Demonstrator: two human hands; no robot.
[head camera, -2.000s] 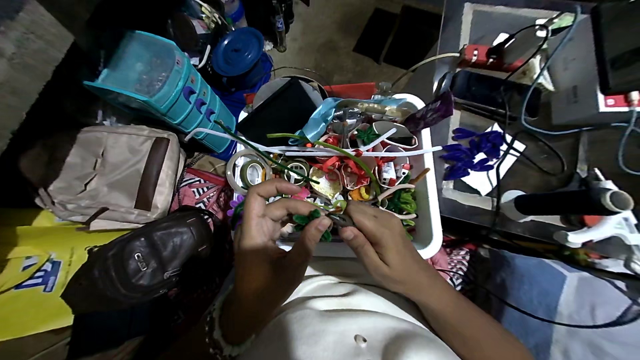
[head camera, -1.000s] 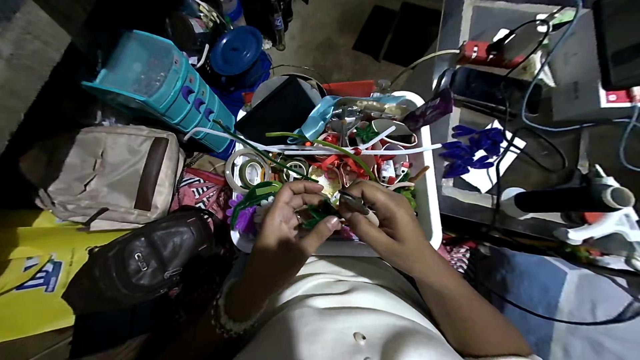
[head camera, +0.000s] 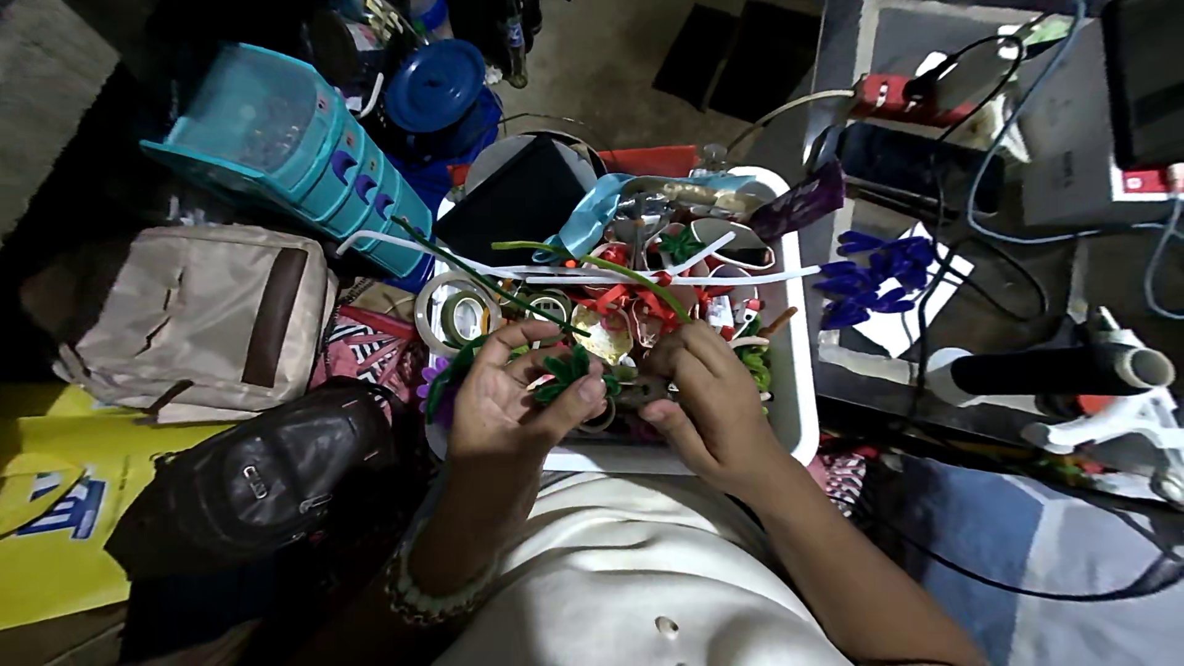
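Between the fingertips of my left hand (head camera: 518, 393) is a green fuzzy pipe-cleaner piece (head camera: 566, 377) with looped, leaf-like lobes. My right hand (head camera: 708, 407) is closed around a small dark tool (head camera: 643, 392), perhaps pliers, whose near end meets the green piece; the fingers hide much of it. Both hands are over the near side of a white plastic tray (head camera: 807, 370). Across the tray lie white pipe cleaners (head camera: 592, 276) and a light green one (head camera: 606, 264). Rolls of tape (head camera: 464, 317) sit at the tray's left, with red ribbon pieces (head camera: 618, 298) near the middle.
Left of the tray stand a teal drawer unit (head camera: 324, 166), a beige bag (head camera: 199, 319) and a dark leather bag (head camera: 268, 481). At right, a grey table (head camera: 869, 365) holds a purple pipe-cleaner flower (head camera: 874, 273), a phone (head camera: 916, 162), cables and a glue gun (head camera: 1110, 416).
My left hand has turned so that the green piece shows more plainly between its fingertips. The right hand still has the dark tool near it.
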